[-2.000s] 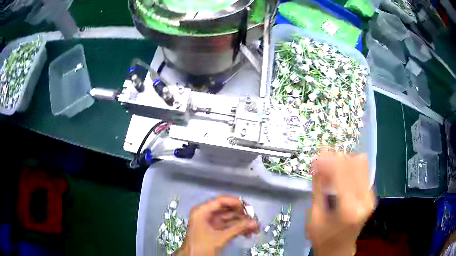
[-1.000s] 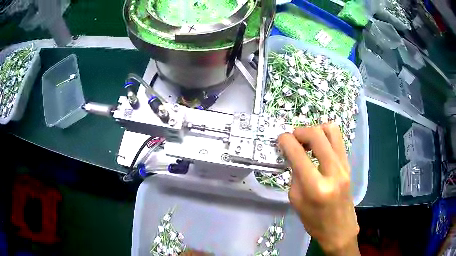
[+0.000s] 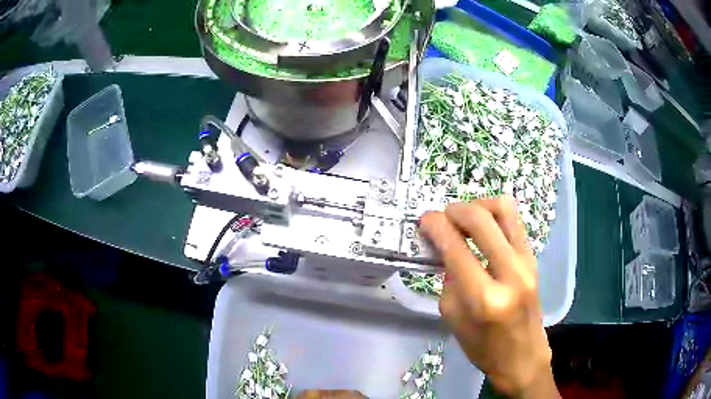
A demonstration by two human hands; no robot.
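My right hand (image 3: 495,292) is at the right end of the machine, its thumb and index fingertips at the silver screwed nest (image 3: 396,226). The fingertips cover any piece held there. My left hand (image 3: 331,394) shows only as a sliver at the bottom edge, over the near work tray (image 3: 335,327); its fingers cannot be made out. In that tray lie a pile of white-headed, green-stemmed parts (image 3: 261,370) at left and a smaller pile (image 3: 425,372) at right. The horizontal push rod (image 3: 331,204) runs left of the nest.
The bowl feeder (image 3: 304,78) with green bits stands above the machine. The feeder track (image 3: 410,117) runs down to the nest. A heaped parts tub (image 3: 491,148) is at right, a blue tray (image 3: 499,47) behind it. A small clear box (image 3: 101,156) and another parts tub (image 3: 27,128) are at left.
Two seconds ago my right hand was lower right and my left hand over the tray. My right hand has moved to the nest and shifted slightly left; my left hand has dropped to the bottom edge.
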